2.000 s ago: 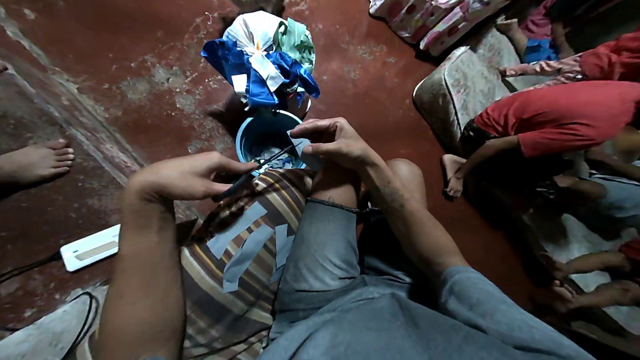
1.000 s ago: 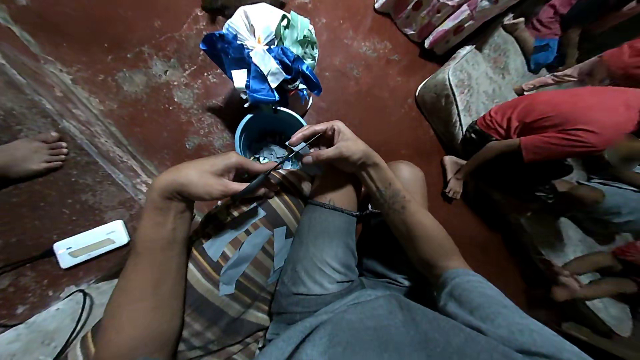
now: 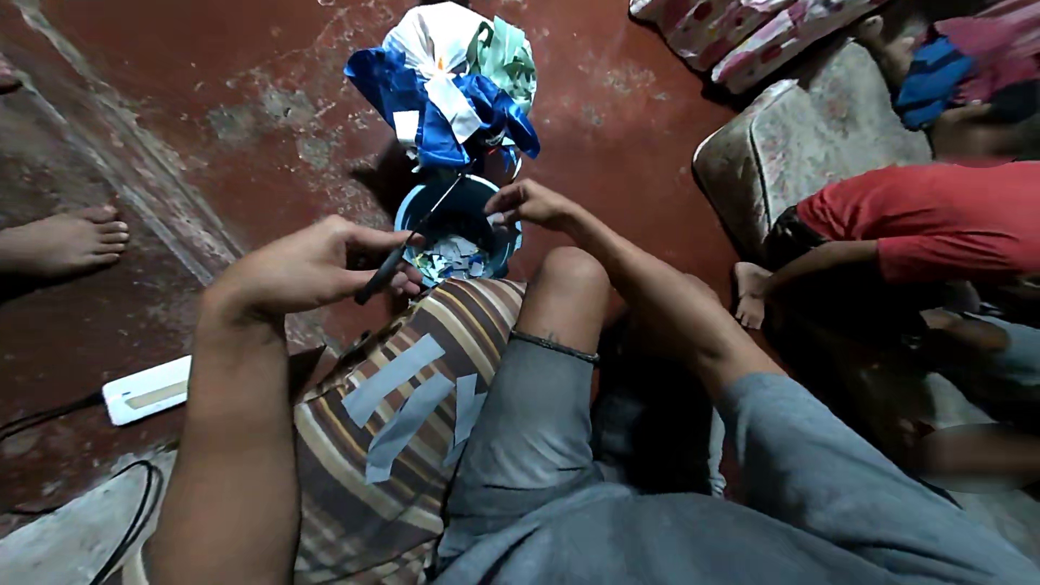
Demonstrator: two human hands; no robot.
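My left hand [image 3: 325, 264] is closed around the dark handle of a thin-bladed tool [image 3: 382, 276], probably a knife, its blade slanting up over a blue bucket [image 3: 400, 218]. Small pale, green and blue scraps [image 3: 455, 256] lie inside the bucket. At the bucket's right rim, my right hand [image 3: 532, 203] has its fingers bent together; something small and pale shows at the fingertips, too unclear to tell whether it is held. Grey strips [image 3: 394, 380] of cloth or similar material rest on a striped cushion or cloth [image 3: 333, 443] beside my leg.
Beyond the bucket stands a bundle of white, blue and green material [image 3: 447, 89]. A white power strip [image 3: 150, 390] with a cable lies at left, near a bare foot [image 3: 65, 242]. At right are a worn mattress [image 3: 812, 122] and a person in a red shirt [image 3: 959, 219], with others.
My right hand has moved away from the tool's blade, up and to the right, to the bucket's rim. The grey piece it held at the blade no longer shows clearly. The left hand keeps its hold.
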